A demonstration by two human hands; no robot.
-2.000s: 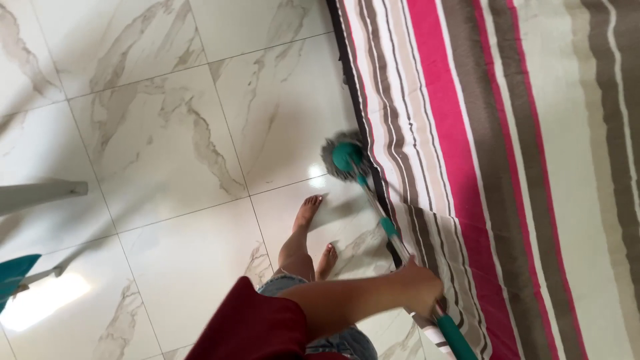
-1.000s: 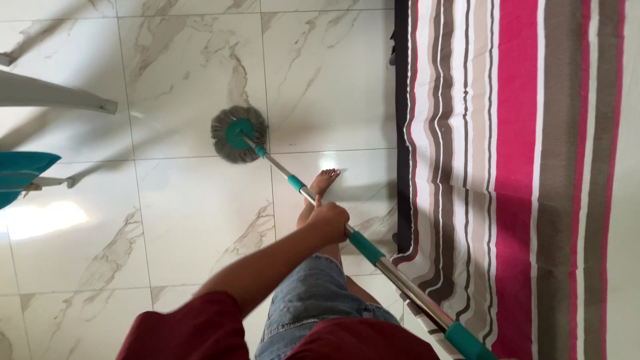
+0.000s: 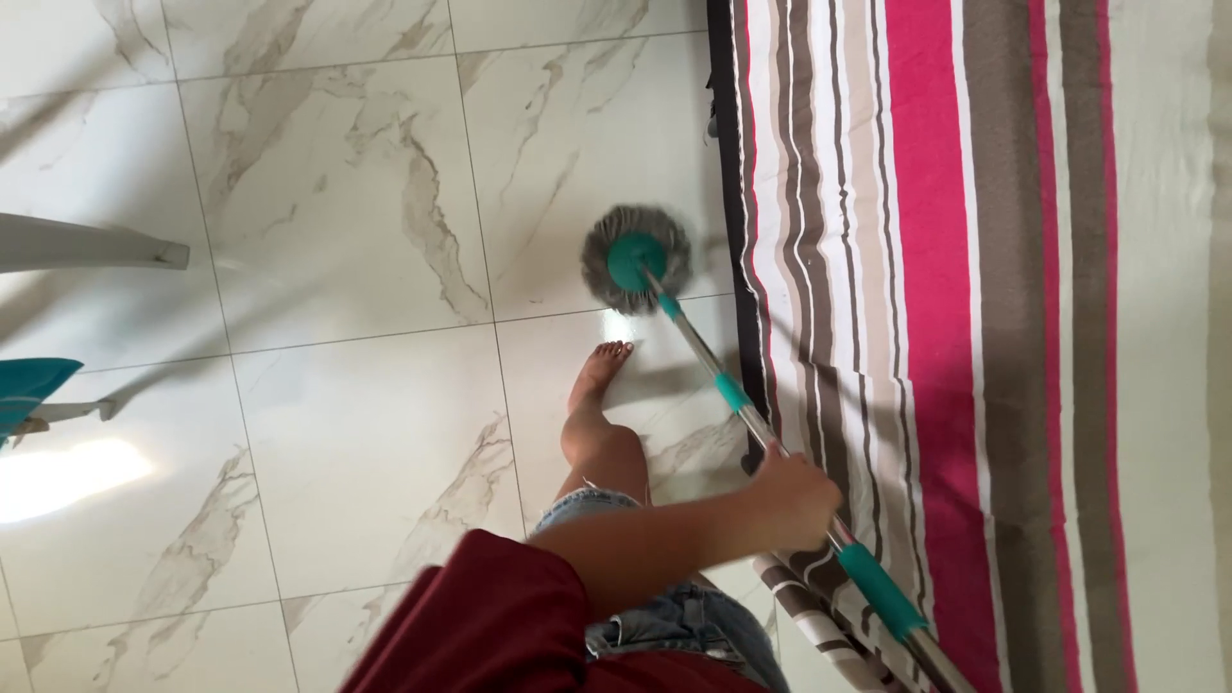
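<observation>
My left hand (image 3: 794,496) is shut around the metal pole (image 3: 698,342) of a spin mop, between two teal sleeves. The pole slants from the lower right up to the mop's round teal head (image 3: 635,260), whose grey fringe (image 3: 604,279) lies spread on the marble-patterned tile floor (image 3: 346,212). That fringe is just left of the dark edge of a surface covered by a striped cloth (image 3: 929,289), and beyond my bare foot (image 3: 602,371). The lower end of the pole passes over the cloth and out of the frame. My right hand is out of view.
At the left edge, a grey leg-like piece (image 3: 96,245) reaches over the floor, with a teal object (image 3: 34,385) below it. The cloth-covered surface, perhaps a bed, bounds the floor on the right. A fold of cloth (image 3: 818,616) hangs near my shorts.
The mop head has moved right across the floor since one second ago, closer to the cloth-covered edge. My left hand has swung right with the pole and stays closed on it.
</observation>
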